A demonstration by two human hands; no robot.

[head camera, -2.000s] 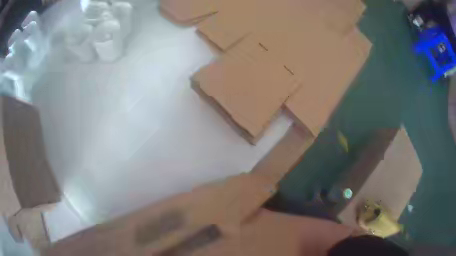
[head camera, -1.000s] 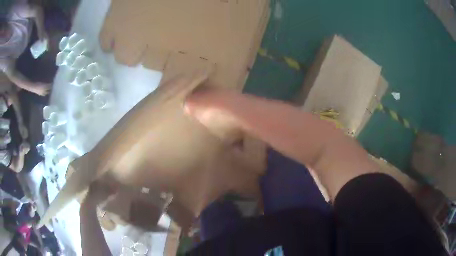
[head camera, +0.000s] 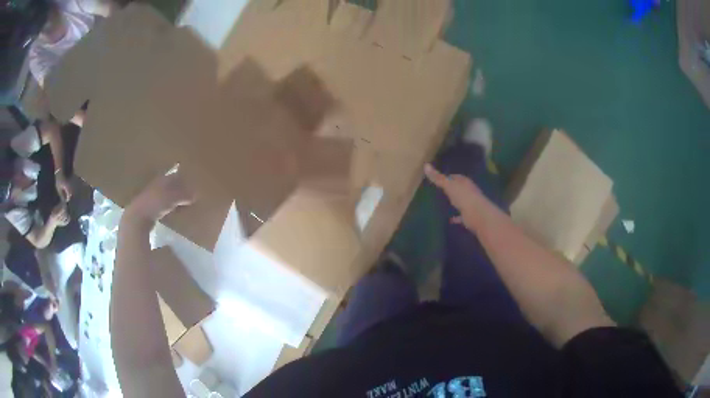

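Note:
A large flat cardboard blank (head camera: 156,109) with notches and flaps is raised and tilted over the left and middle of the table, partly blurred. My left hand (head camera: 162,196) grips its near edge. My right hand (head camera: 459,194) is empty with fingers apart, just right of the stack's edge and above my leg. Stacked flat blanks (head camera: 397,93) lie on the table beyond and to the right of the raised blank. The blank hides part of the stack and table.
The white-covered table (head camera: 265,311) shows nearer me. A folded cardboard piece (head camera: 175,295) stands at its left, with white cups (head camera: 210,385) at the bottom. People sit along the far left. A large carton (head camera: 560,186) stands on the green floor at right.
The blank has moved from close in front of me to the upper left and swung out. My right hand has left the cardboard and moved right. More of the near table shows.

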